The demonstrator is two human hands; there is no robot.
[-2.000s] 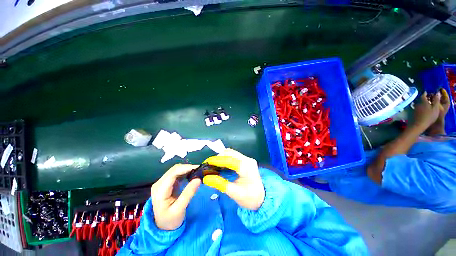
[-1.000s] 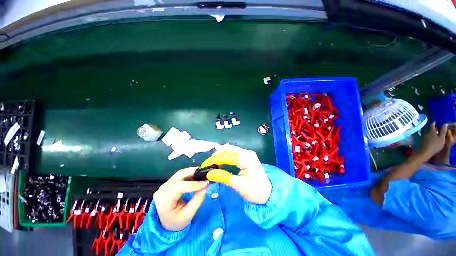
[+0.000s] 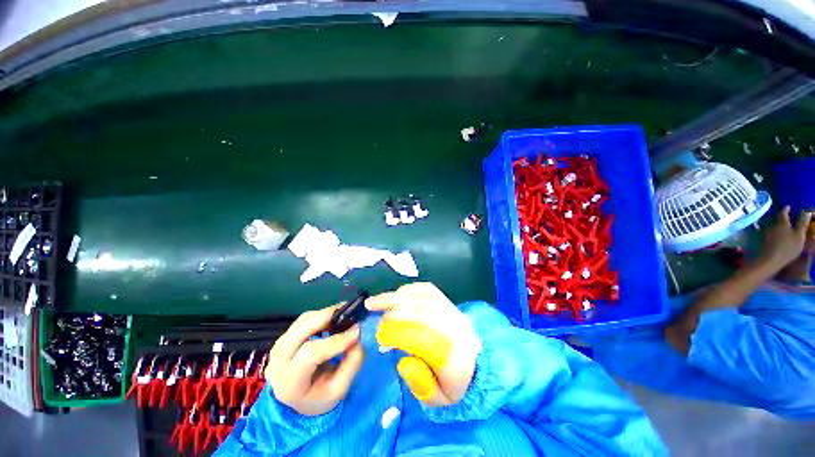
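Note:
A small glossy black unit (image 3: 349, 311) is held in the fingertips of my left hand (image 3: 313, 359), in front of my chest. It is tilted, and its lower part is hidden by the fingers. My right hand (image 3: 427, 344) has yellow covers on some fingers. Its bare index fingertip is at the upper right end of the black unit, and the yellow-covered fingers are curled below. A tiny pale bit shows by the yellow fingers; I cannot tell what it is.
White wipes (image 3: 344, 257), a pale block (image 3: 264, 235) and small black-and-white parts (image 3: 406, 211) lie ahead. A blue bin (image 3: 651, 223) of red parts and a fan (image 3: 710, 203) stand right, beside another person's arm. Left are a green basket (image 3: 128, 357), black pocket tray (image 3: 55, 234) and red parts (image 3: 201, 379).
The yellow-covered fingers have come off the black unit and curled down. The bare right index fingertip is now at its end. The unit points more upward, and more of the wipes shows.

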